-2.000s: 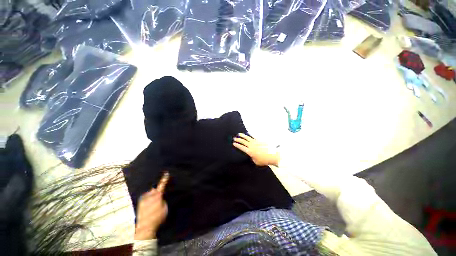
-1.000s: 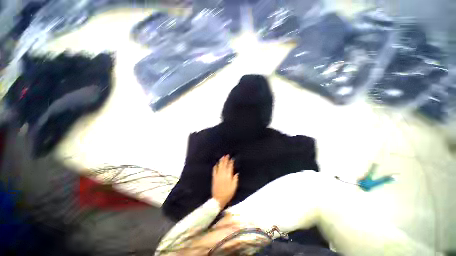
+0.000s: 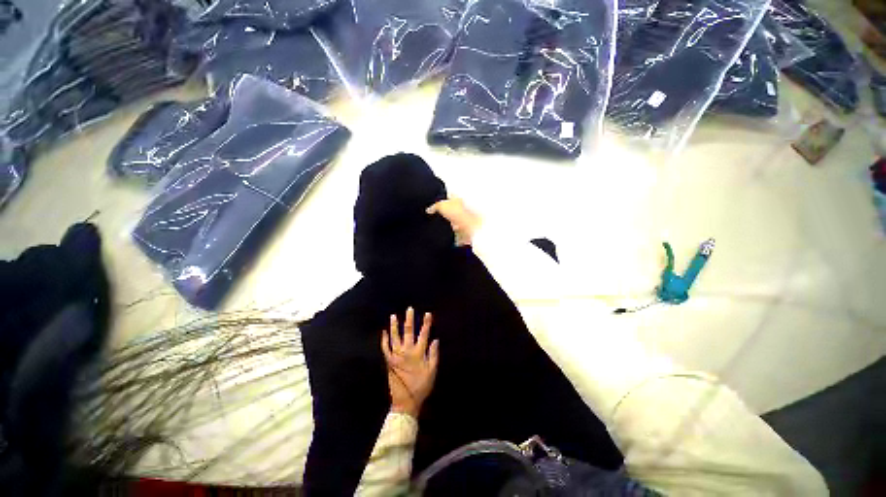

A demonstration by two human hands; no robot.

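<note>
A black hooded garment [image 3: 457, 340] lies flat on the cream table [image 3: 777, 214], its rounded hood pointing away from me. My left hand [image 3: 412, 365] rests flat on its upper middle, palm down with fingers spread. My right hand [image 3: 456, 219] is at the right edge of the hood, thumb or a finger on top; the other fingers are hidden, so its hold is unclear. A teal hand tool [image 3: 680, 281], with a thin cord or tip beside it, lies to the right.
Bagged dark garments [image 3: 238, 184] lie at the left and along the back. Another black garment [image 3: 58, 330] is at the far left, near thin dark strands [image 3: 185, 374]. A brown block [image 3: 818, 142] and a small dark piece [image 3: 546, 249] lie to the right.
The view swung left and back. My left hand moved onto the garment's middle and its fingers spread. My right hand moved from the garment's right shoulder to the hood's edge.
</note>
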